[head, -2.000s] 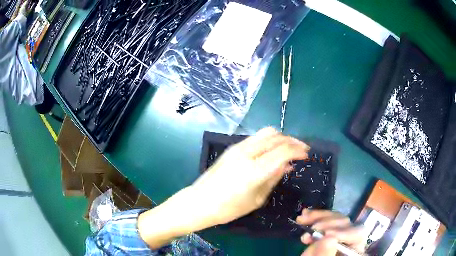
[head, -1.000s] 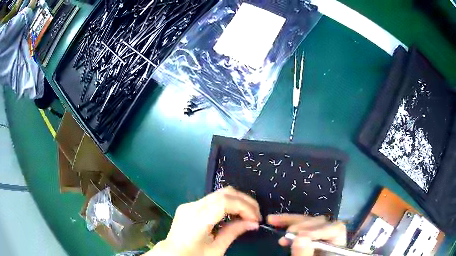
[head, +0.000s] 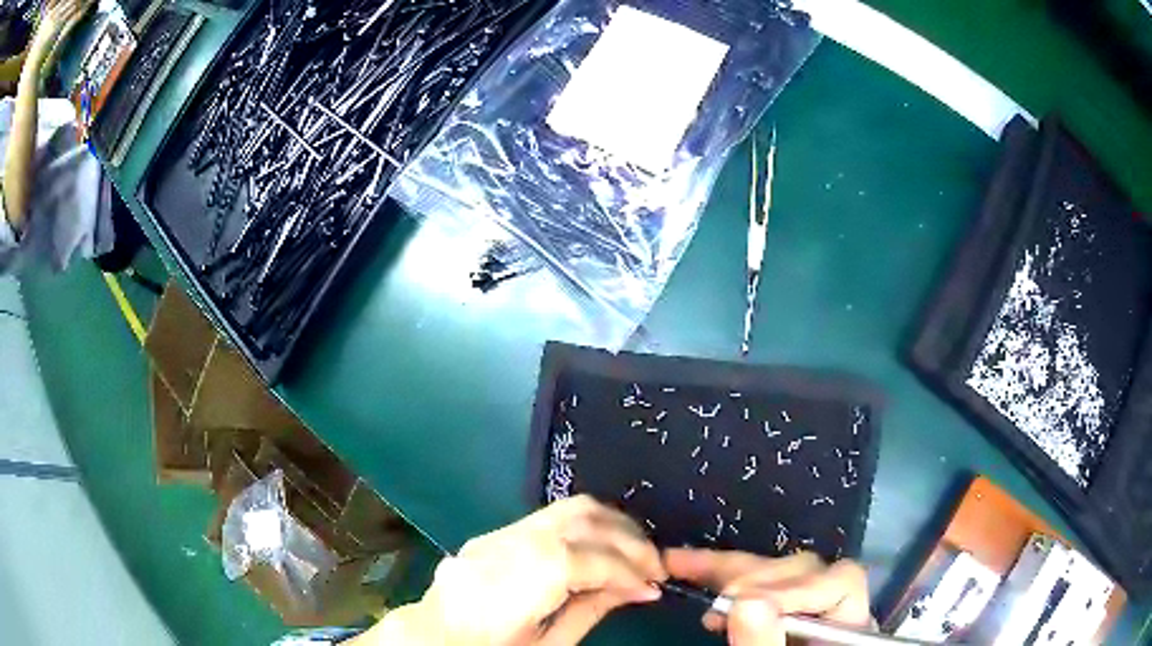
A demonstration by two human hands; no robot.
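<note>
My right hand (head: 796, 599) holds a slim pen-like tool (head: 828, 627) with a silver-white shaft and a dark tip pointing left. My left hand (head: 556, 574) is at the tool's tip, thumb and fingertips pinched together; whether they hold a tiny part or the tip itself cannot be told. Both hands are over the near edge of the black work tray (head: 708, 366). Small silvery pins (head: 726, 442) are scattered in the tray, with a denser pale pile (head: 561, 461) along its left side.
Tweezers (head: 757, 240) lie behind the tray. A clear bag (head: 606, 164) and a large tray of long dark parts (head: 177, 234) are at the back left. A bulk tray (head: 948, 309) and an orange-brown fixture (head: 985, 511) are right. Cardboard (head: 190, 442) is left; another person's arm (head: 23, 139) shows.
My left hand has moved from above the tray down to the tool's tip, and stays there. My right hand has shifted slightly left. Another person's arm has come into view at the far left.
</note>
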